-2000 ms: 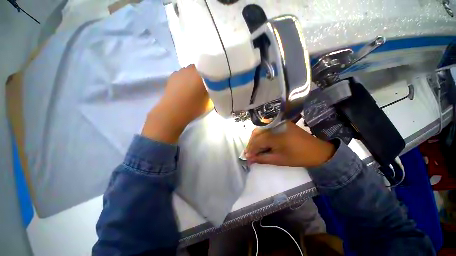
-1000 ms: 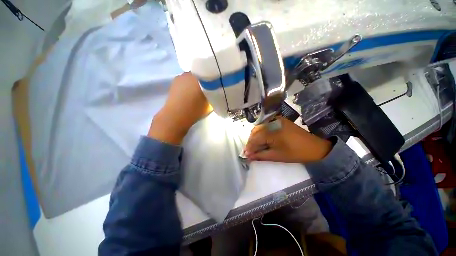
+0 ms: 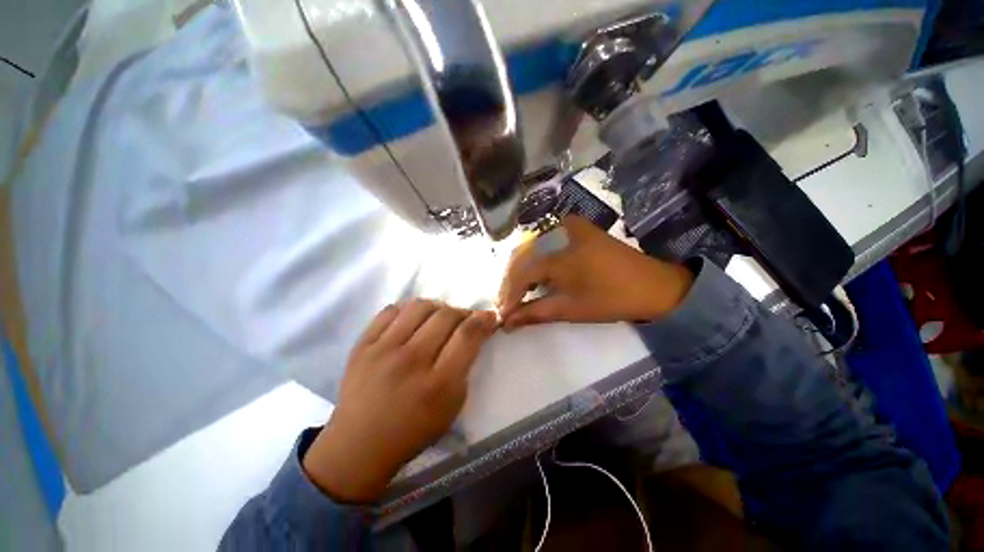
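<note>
The white sewing machine [image 3: 356,97] with a blue stripe stands over the work, its needle area [image 3: 486,243] washed out by the lamp. A light grey-blue fabric panel [image 3: 378,270] lies under the lamp. My left hand [image 3: 405,388] is flat, palm down, its fingertips on the panel's near edge. My right hand [image 3: 588,275] pinches the same edge between thumb and fingers, just right of and below the needle area. The two hands' fingertips nearly meet. The needle and presser foot cannot be made out in the glare.
A stack of cut pieces [image 3: 140,313] lies left of the machine. A black smartphone [image 3: 782,216] and a dark plastic bag [image 3: 658,194] lie on the right, with black labels [image 3: 588,203] beside them. A measuring tape [image 3: 540,423] runs along the table's front edge. White earphones [image 3: 593,469] hang below.
My left hand has moved from beside the machine head down to the panel's near edge, close to my right hand. The fabric corner that hung over the front edge is no longer visible. The view has shifted.
</note>
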